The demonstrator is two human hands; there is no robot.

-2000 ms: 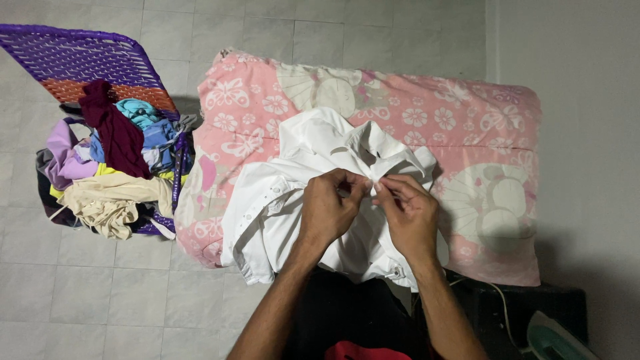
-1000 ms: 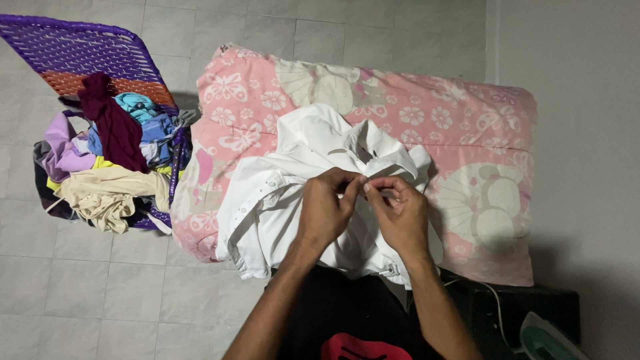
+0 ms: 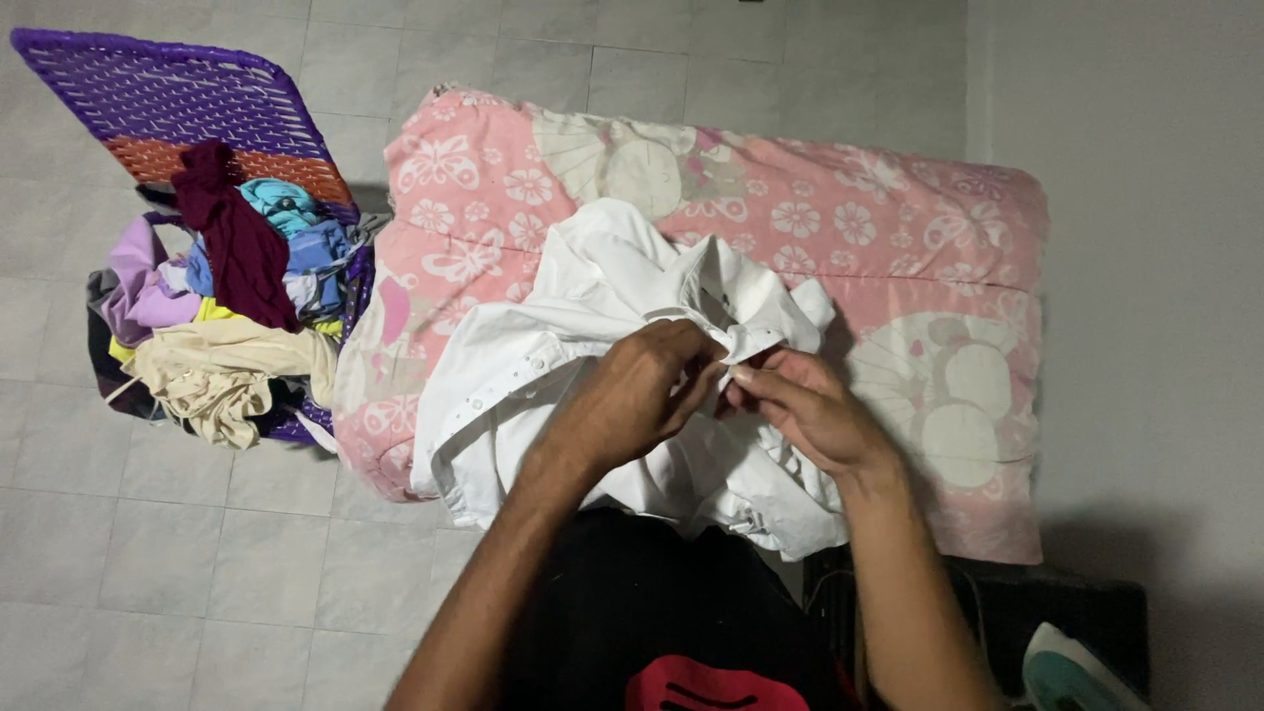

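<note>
A white buttoned shirt [image 3: 612,296] lies bunched on a pink padded cover [image 3: 948,227] printed with butterflies and flowers. Near its collar, my left hand [image 3: 657,380] pinches the cloth between thumb and fingers. Close beside it on the right, my right hand [image 3: 805,405] grips the same edge of the shirt with its fingertips. The fingertips of both hands nearly meet, and they hide the exact spot being held. A row of small fasteners shows along the shirt's left part.
At the left, a purple and orange woven chair [image 3: 197,89] bears a heap of clothes, with a maroon garment [image 3: 237,247] and a cream one [image 3: 227,365]. A clothes iron [image 3: 1071,671] stands on a black surface [image 3: 1106,612] at the lower right. A grey wall [image 3: 1136,296] runs along the right.
Both hands have stayed at the collar area, with only small shifts of the fingers. The shirt's bunched shape is nearly the same.
</note>
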